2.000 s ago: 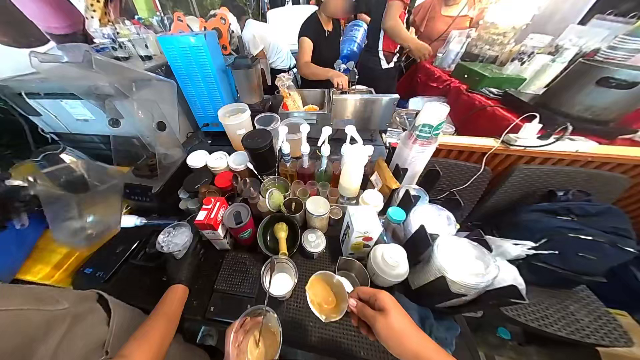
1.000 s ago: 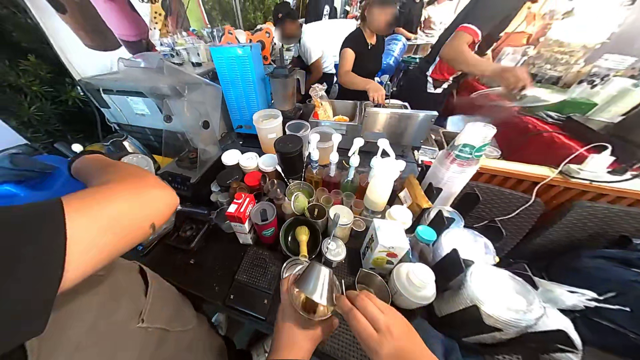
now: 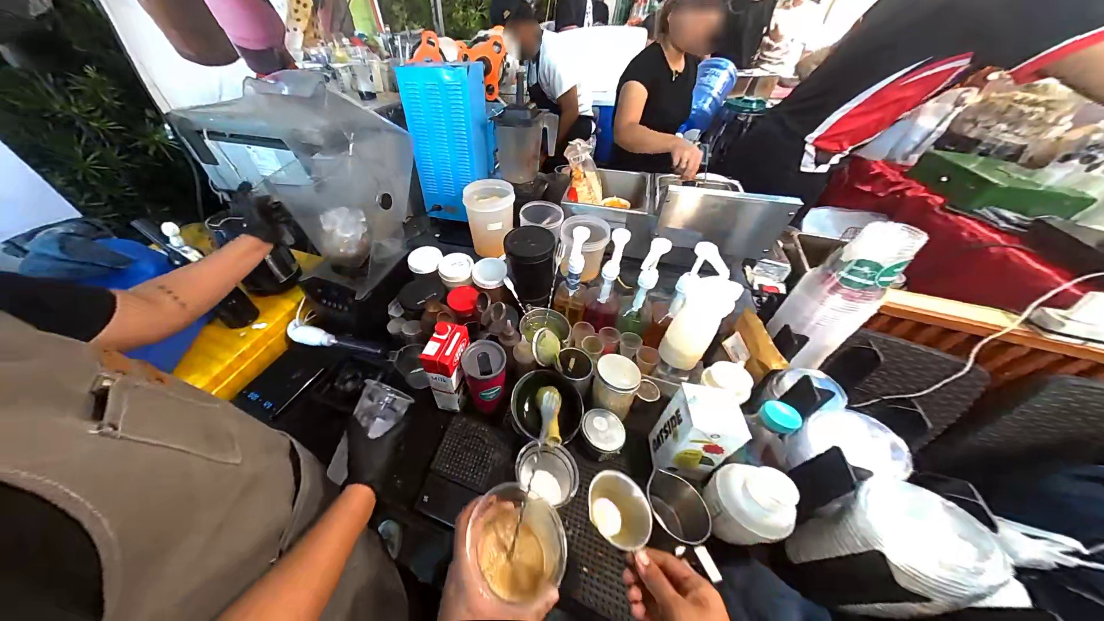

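Observation:
My left hand (image 3: 496,595) is wrapped around a clear plastic cup (image 3: 517,552) of tan, frothy drink with a thin metal stirrer standing in it. To its right, my right hand (image 3: 668,586) pinches the handle of a small metal pitcher (image 3: 623,511), which is tilted so its inside shows, with pale residue. Just beyond the cup sits a metal cup (image 3: 548,474) with white contents. Behind that, a yellow-handled whisk (image 3: 549,416) rests in a dark bowl (image 3: 523,404). Another metal pitcher (image 3: 681,504) is right of the held one.
A co-worker in an apron (image 3: 172,431) stands close on the left, a black-gloved hand by a plastic cup (image 3: 379,410). Pump bottles (image 3: 642,297), a red milk carton (image 3: 446,366), an oat drink carton (image 3: 703,431), and stacked lids (image 3: 914,543) crowd the counter. A blender (image 3: 517,142) stands behind.
The small pitcher, tipped over the cup in my left hand one second ago, is now apart from it on the right. The co-worker's gloved hand with a plastic cup is back in view.

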